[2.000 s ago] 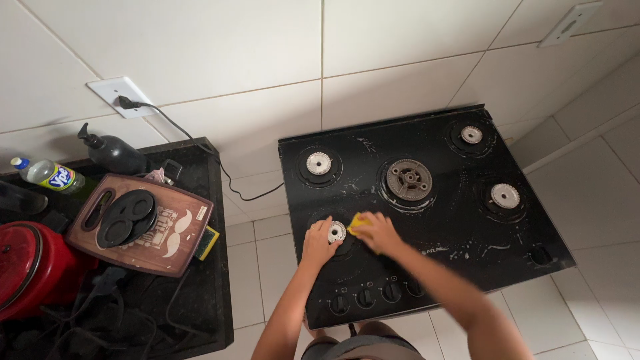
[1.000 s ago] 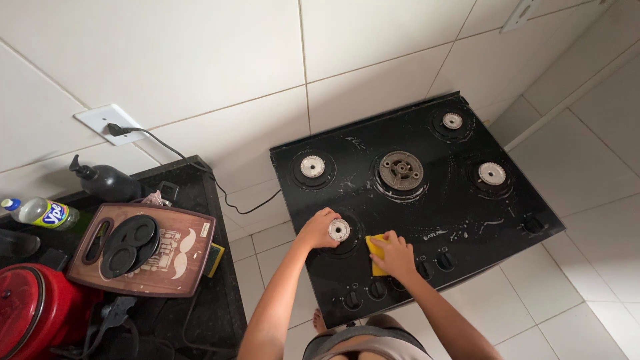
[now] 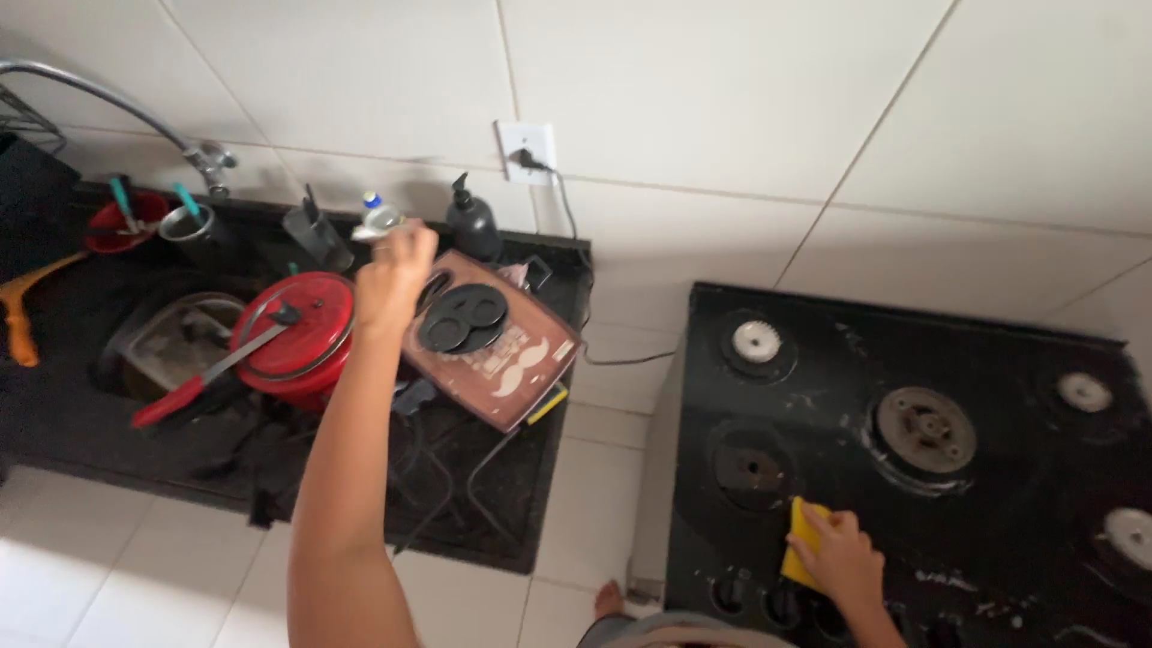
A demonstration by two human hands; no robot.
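My left hand [image 3: 396, 261] is over the counter in front of a clear bottle with a blue cap [image 3: 382, 214]. A small pale thing shows beside its fingers; whether the hand holds it or the bottle cannot be told. My right hand [image 3: 837, 553] presses a yellow sponge [image 3: 804, 544] on the black cooktop [image 3: 810, 432], beside the front left burner base [image 3: 751, 468], which has no pale ring on it. Pale burner rings sit at the back left [image 3: 756, 342], back right [image 3: 1084, 391] and front right [image 3: 1129, 535]. A larger metal burner [image 3: 927, 429] is in the middle.
On the dark counter [image 3: 486, 531] are a red pot [image 3: 301, 333], a brown board [image 3: 481, 382] with black burner caps [image 3: 463, 319], a black pump bottle [image 3: 472, 220] and cups of utensils. A gap separates counter and cooktop. A plugged cord [image 3: 567, 202] runs between them.
My left hand has moved from the front left burner to the counter at the left. The pale ring seen on that burner before is gone from it. The view has swung left.
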